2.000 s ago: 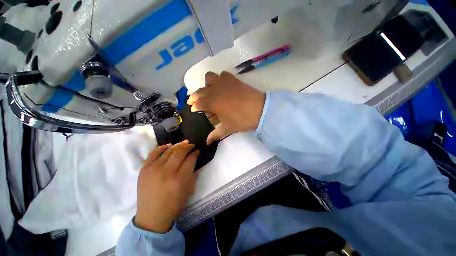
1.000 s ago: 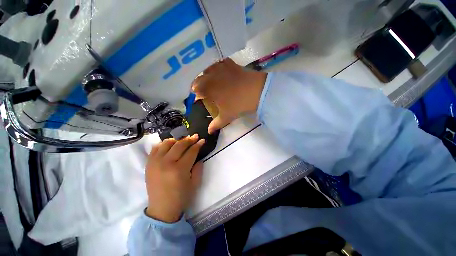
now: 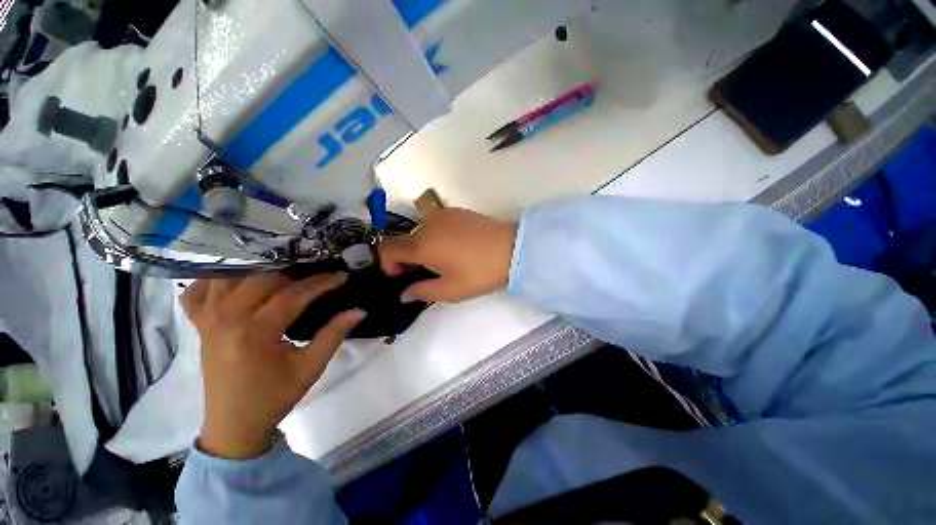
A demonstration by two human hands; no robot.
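A black cuff or band [image 3: 375, 305] lies on the machine bed at the needle area, below the round parts of the presser mechanism [image 3: 347, 236]. My left hand [image 3: 257, 333] rests on its left part, thumb and fingers spread over the fabric. My right hand [image 3: 452, 254] presses its right part close to the foot, fingertips on the cloth. The needle itself is hidden. White garment cloth [image 3: 164, 410] lies at the left, partly behind my left hand. A small blue piece [image 3: 378, 208] and a tan block [image 3: 428, 203] show beside the foot.
The white sewing machine head [image 3: 277, 62] fills the upper left, with a chrome bar [image 3: 108, 246] curving at its left. Pink and blue slim tools [image 3: 542, 117] lie on the bed. A smartphone [image 3: 801, 77] lies at the upper right. A measuring tape [image 3: 482, 379] edges the table.
My left hand has moved left and its thumb has spread away from the fingers. My right hand has come down nearer the foot, uncovering the tan block. The black fabric has shifted and looks more bunched.
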